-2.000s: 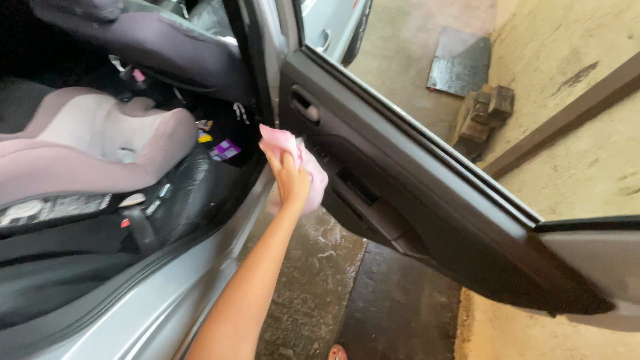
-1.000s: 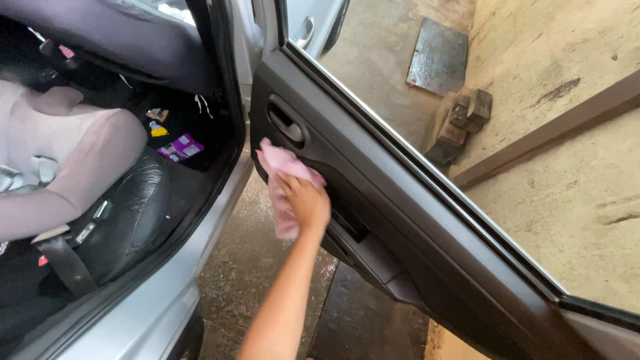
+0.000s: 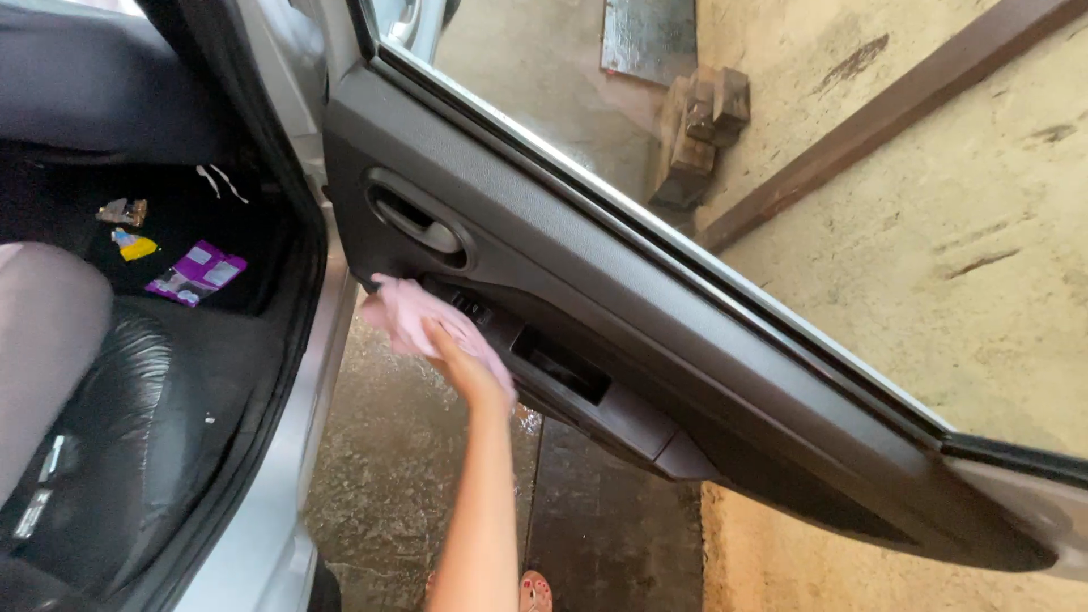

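My right hand [image 3: 466, 364] holds a crumpled pink cloth [image 3: 425, 323] against the armrest edge of the open car door [image 3: 552, 246], close to the window switches [image 3: 470, 308]. Part of the hand is hidden by the cloth. Above it is the inner door handle [image 3: 418, 223] in its oval recess. To the right of the cloth, a pull pocket [image 3: 561, 365] is set in the armrest. My left hand is out of view.
At left, a purple wrapper [image 3: 200, 274] and a yellow wrapper [image 3: 134, 245] lie on the car floor beside a light-coloured padded seat [image 3: 51, 340]. Beyond the door glass are wooden blocks [image 3: 701, 127], a dark metal plate [image 3: 650, 38] and a stained wall [image 3: 918, 212]. A sandalled foot [image 3: 535, 591] shows below.
My right hand, with the pink cloth in it, has moved from beneath the door handle onto the armrest edge near the switches. The view has shifted toward the door.
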